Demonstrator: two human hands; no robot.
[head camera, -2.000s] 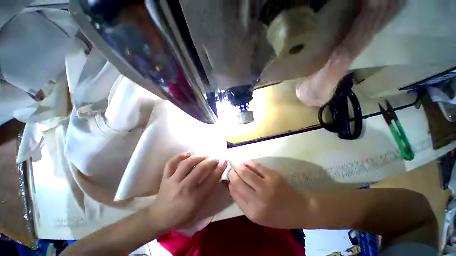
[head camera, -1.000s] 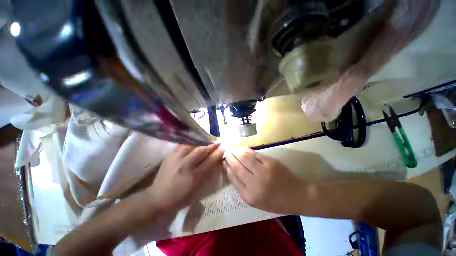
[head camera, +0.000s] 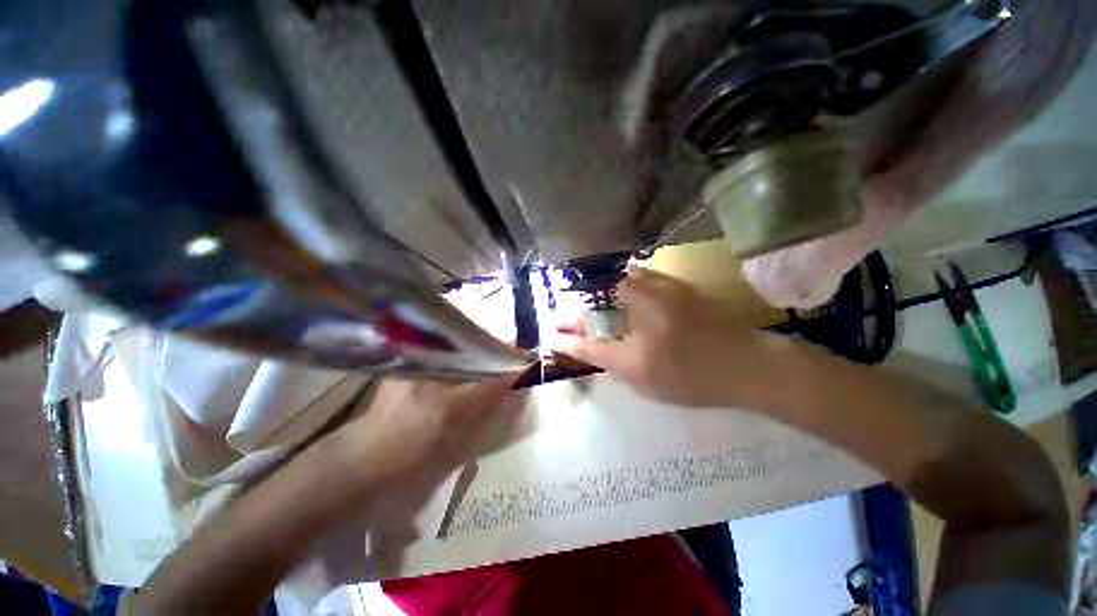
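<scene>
The grey sewing machine head fills the top of the view. Its needle and presser foot area is in white lamp glare. My left hand lies left of the needle, its fingertips partly hidden by the shiny head edge. Pale cloth lies beside and under my left forearm. My right hand is at the right of the needle, fingers bent in close to the foot. Glare hides what the fingertips touch. A small dark triangular patch shows between the hands.
Black scissors lie right of my right hand, partly behind the hanging pink strip. Green-handled snips lie farther right. A tension knob sticks out above. The table has a printed scale. A blue crate is below right.
The view has moved closer to the machine head. The hands were together in front of the needle; my right hand has moved up beside the foot, and a gap has opened between them.
</scene>
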